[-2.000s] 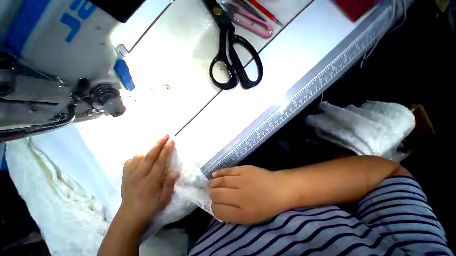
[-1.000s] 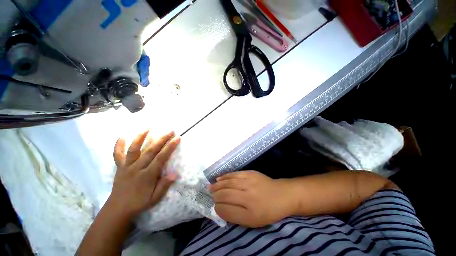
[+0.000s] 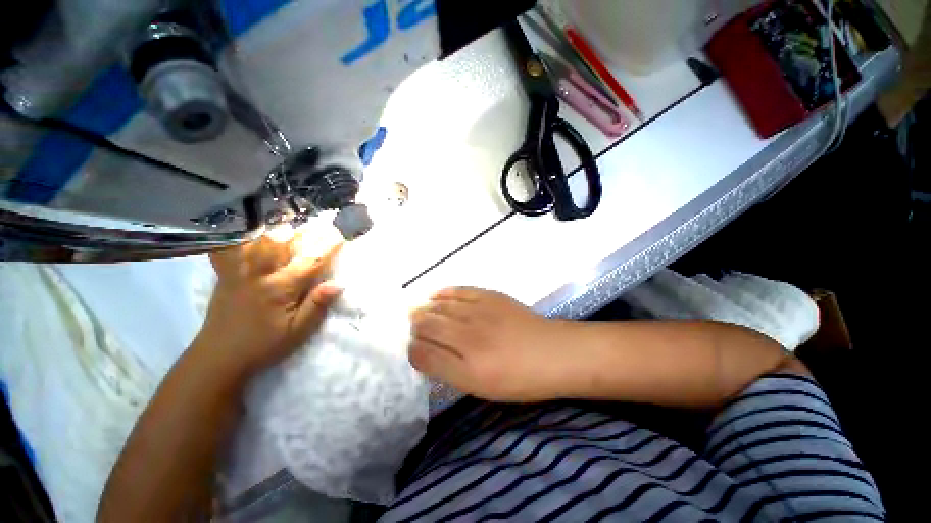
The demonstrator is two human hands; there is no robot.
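Note:
White lace fabric point(image 3: 332, 409) bunches between my hands and hangs over the table's front edge. My left hand point(image 3: 267, 296) lies flat on the lace, its fingertips beside the needle area point(image 3: 327, 199) under bright light. My right hand point(image 3: 470, 342) is at the table's front edge with its fingers curled on the lace's right side. The sewing machine head point(image 3: 296, 72), white with blue stripe and lettering, stands at the upper left. Glare hides the needle and the fabric edge near it.
Black-handled shears point(image 3: 551, 169) lie right of the needle, beside slim pink and red tools point(image 3: 597, 87). A red tray point(image 3: 750, 77) of small parts is at the upper right. A ruler strip point(image 3: 653, 245) edges the table. White pieces point(image 3: 740, 306) lie lower right, white cloth point(image 3: 71, 378) left.
My left hand has moved up to the needle area with the lace. My right hand has moved slightly up onto the table edge. The view has shifted, so the machine and shears appear further right.

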